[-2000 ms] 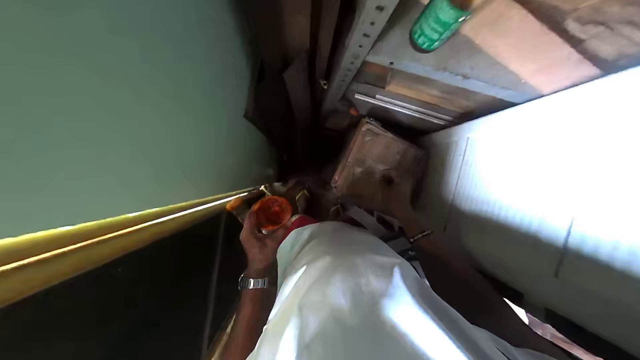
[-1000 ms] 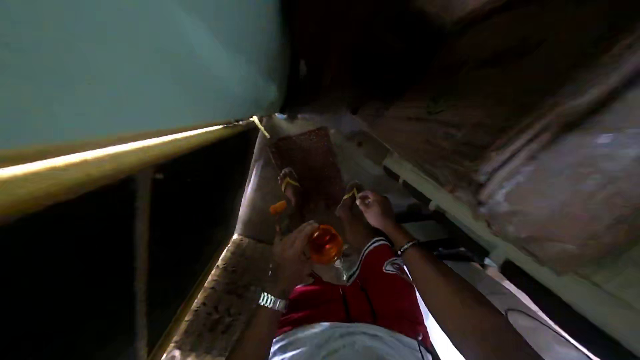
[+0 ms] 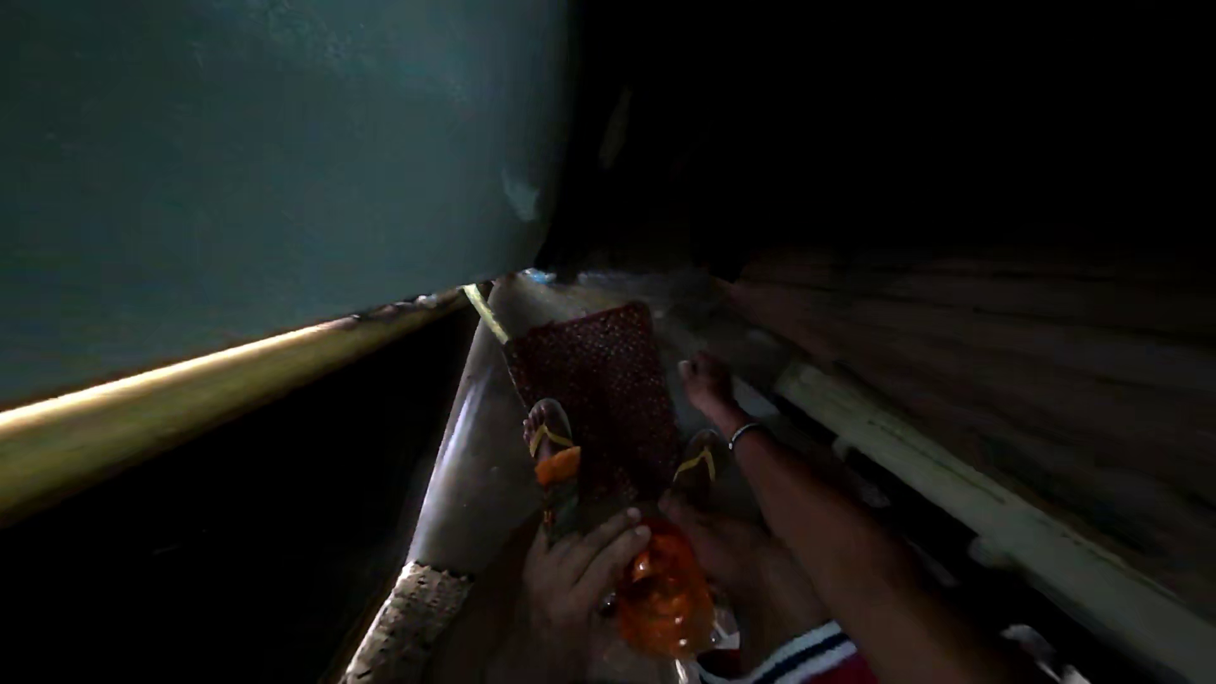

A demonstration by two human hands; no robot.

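My left hand (image 3: 584, 579) is at the bottom centre, its fingers against the side of a translucent orange container (image 3: 665, 594) with a shiny surface. A small orange thing (image 3: 559, 465) lies just beyond that hand, by my sandalled left foot (image 3: 548, 427). Farther forward and to the right, my right hand (image 3: 708, 382) is stretched out with its fingers curled; whether they hold anything is too dim to tell. A bracelet (image 3: 746, 435) circles that wrist. My right foot (image 3: 698, 461), in a sandal with yellow straps, is beside the right forearm.
A dark red speckled mat (image 3: 598, 380) lies on the floor ahead of my feet. A pale green surface (image 3: 237, 171) with a yellow edge (image 3: 218, 375) fills the upper left. Along the right runs a pale pipe or rail (image 3: 931, 484). A patterned piece (image 3: 418, 613) is at lower left.
The view has swung from shelves and a box down to the floor. Since one second ago, my right hand has moved from near my right foot to forward of it. The orange container stays by my left hand.
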